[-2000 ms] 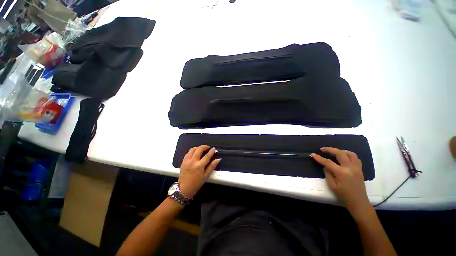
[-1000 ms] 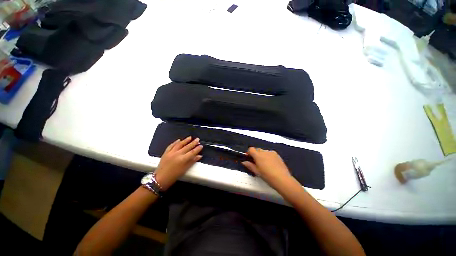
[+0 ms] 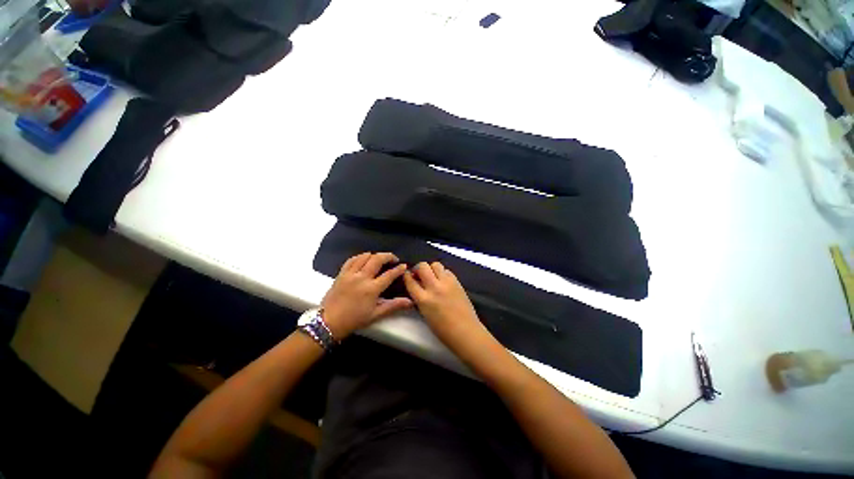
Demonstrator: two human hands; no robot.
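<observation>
A long black zipper panel (image 3: 590, 339) lies nearest me along the table edge, slanting down to the right. My left hand (image 3: 363, 292) and my right hand (image 3: 440, 295) meet over its left part. Their fingertips are together on the zipper line (image 3: 515, 313). The slider is hidden or too small to tell, but the fingertips look pinched there. The line looks closed to the right of my hands. Two thicker black panel stacks, a nearer one (image 3: 487, 220) and a farther one (image 3: 496, 150), lie beyond the panel.
Snips (image 3: 702, 367) with a cord and an amber bottle (image 3: 801, 370) lie at right, near a yellow strip (image 3: 843, 281). Black pieces (image 3: 187, 56), a narrow black piece (image 3: 117, 168) and a blue tray (image 3: 61, 126) are at left. A black bundle (image 3: 660, 36) is at the far side.
My right hand has slid left along the zipper until it meets my left hand. The white gap in the panel centre no longer shows. The view has shifted and tilted.
</observation>
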